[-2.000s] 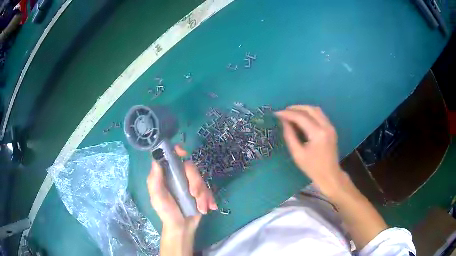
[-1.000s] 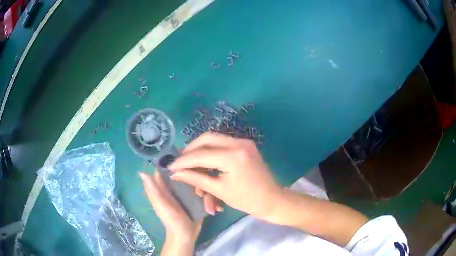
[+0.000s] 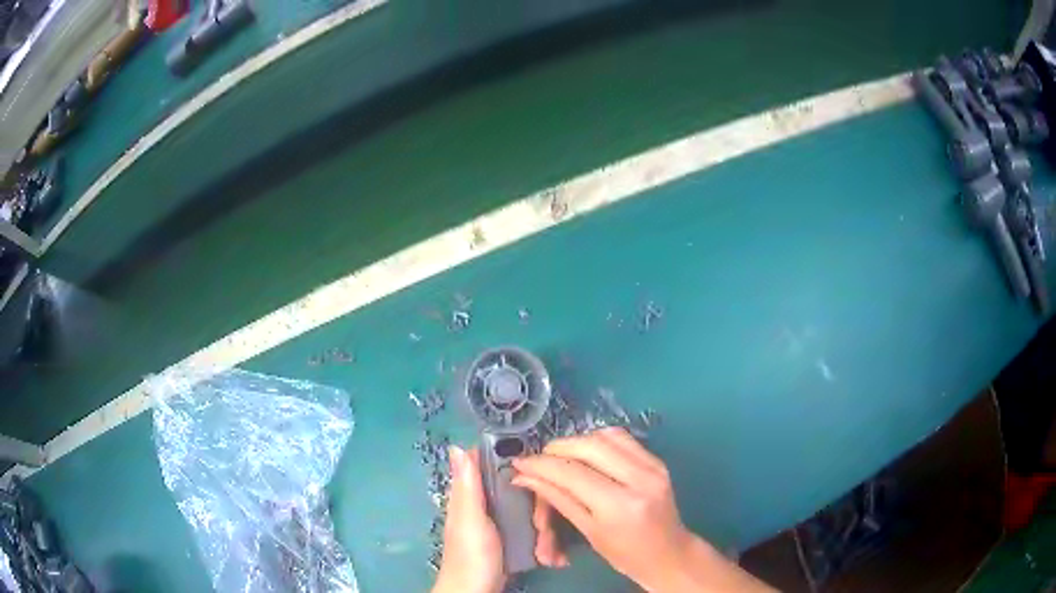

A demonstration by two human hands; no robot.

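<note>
A grey hair dryer housing (image 3: 506, 392) stands out over the bench, its round spoked head pointing away from me and its handle towards me. My left hand (image 3: 477, 535) holds the handle from both sides. My right hand (image 3: 608, 492) has its fingertips at the dark slots on the handle just below the head. Whether a small clip is between those fingertips cannot be told. A pile of small grey clips (image 3: 596, 411) lies behind and around the housing and hands, partly hidden by them.
A crumpled clear plastic bag (image 3: 249, 463) lies left. Several grey housings (image 3: 984, 162) lie at the far right. A whitish strip (image 3: 625, 171) borders the dark green conveyor (image 3: 463, 127). An open cardboard box (image 3: 944, 504) with dark parts is at lower right. More parts (image 3: 35, 539) are at lower left.
My right hand has come from the clip pile to the housing's handle and stays there. The view has turned, bringing the housings at the far right into sight.
</note>
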